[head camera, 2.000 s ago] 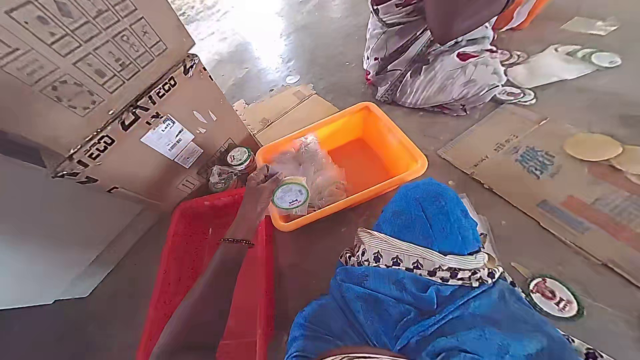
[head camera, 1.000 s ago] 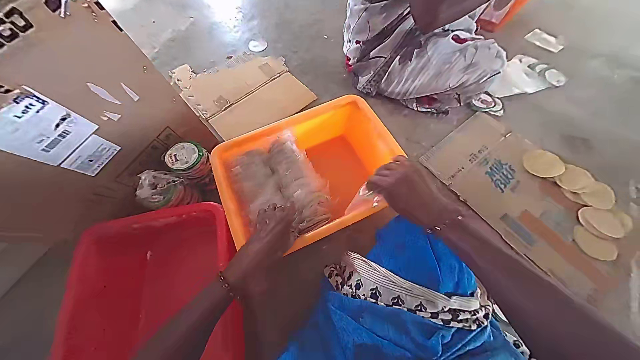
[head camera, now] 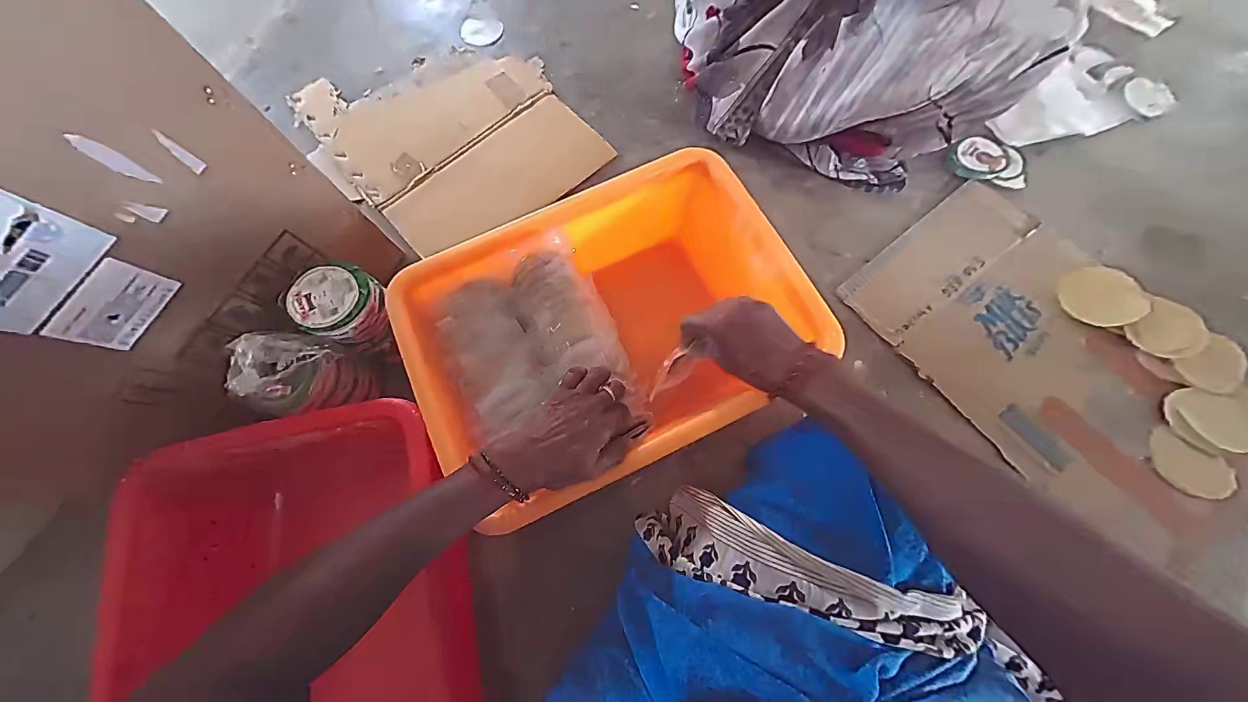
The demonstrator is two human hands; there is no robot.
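Clear plastic packs (head camera: 526,341) of stacked thin discs lie in the left half of an orange plastic tub (head camera: 624,468). My left hand (head camera: 570,429) rests on the near end of the packs, its fingers bent over the plastic; whether it grips them is hard to tell. Over the tub's right half, my right hand (head camera: 746,341) is closed on a piece of clear plastic film (head camera: 675,372). The film reaches down toward the packs, and whether it joins them cannot be seen.
A red tub (head camera: 283,468) stands at the left, below stacks of round labels (head camera: 327,297) beside a cardboard box (head camera: 195,175). Flattened cardboard (head camera: 478,156) lies behind. Pale discs (head camera: 1102,295) sit on a cardboard sheet (head camera: 955,263) at the right. Another person (head camera: 877,78) sits across, in patterned cloth.
The round label that my left hand held two seconds ago is gone from it. My right hand has come into view, and since one second ago it has moved left over the tub with the plastic film.
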